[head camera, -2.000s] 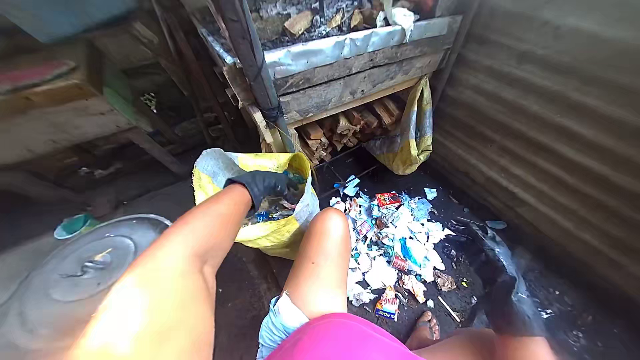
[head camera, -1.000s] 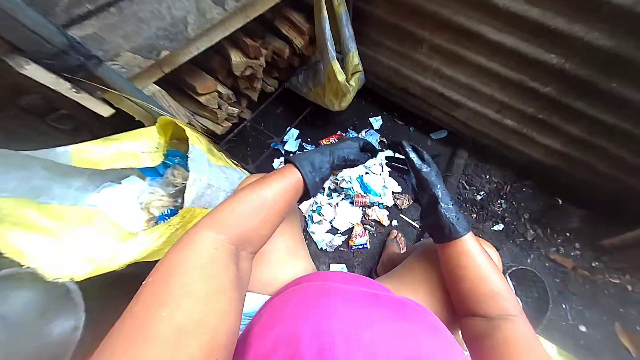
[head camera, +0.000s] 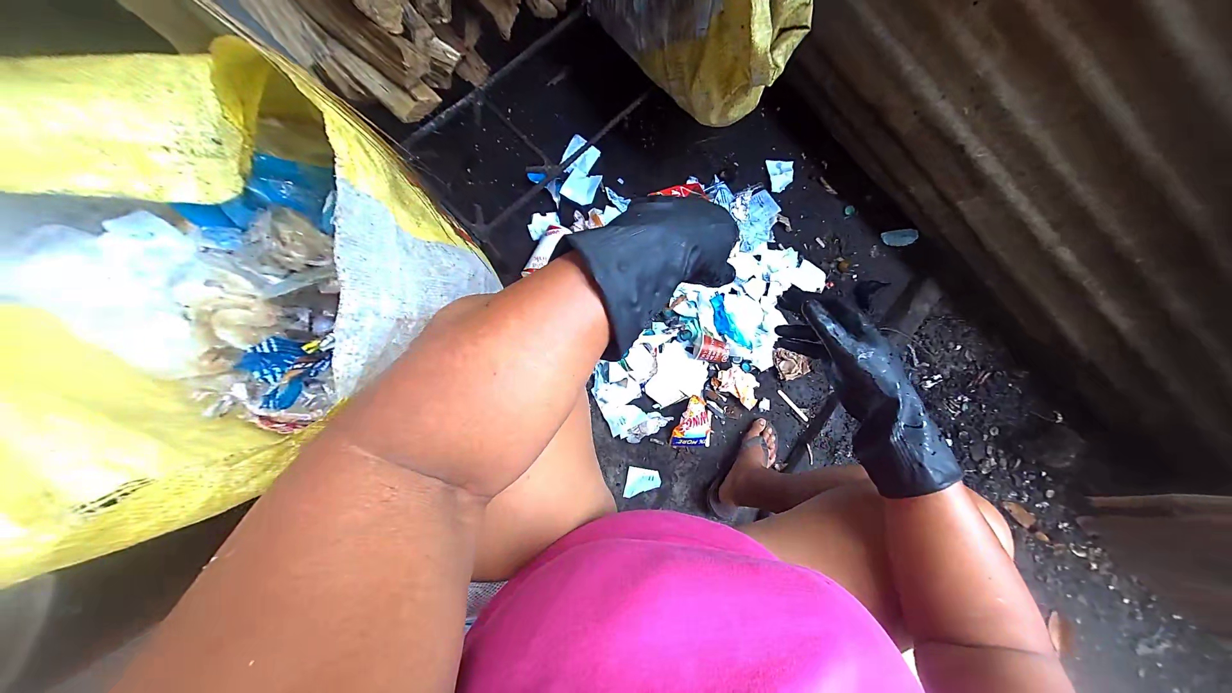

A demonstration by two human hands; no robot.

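Note:
Scraps of torn paper and wrappers (head camera: 674,375) lie in a heap on the dark ground. Over the heap's upper part is my left hand (head camera: 669,255) in a black rubber glove, its fingers bent down; whether they grip anything is hidden. My right hand (head camera: 866,385), gloved the same way, is at the heap's right edge with fingers apart and nothing seen in it. A crushed printed can or cup (head camera: 710,348) and an orange snack wrapper (head camera: 691,423) lie among the scraps. At the left, a yellow and white woven sack (head camera: 385,279) gapes, with plastic bags (head camera: 279,241) inside.
Split firewood (head camera: 385,58) is stacked at the top left. A second yellow sack (head camera: 736,67) hangs at the top. A corrugated metal wall (head camera: 1039,192) runs along the right. Thin metal bars (head camera: 525,144) lie near the firewood. My foot (head camera: 751,462) is just below the heap.
My left hand was in the yellow sack two seconds ago and is now over the heap. The right hand has come to the heap's right side. The view has shifted toward the heap.

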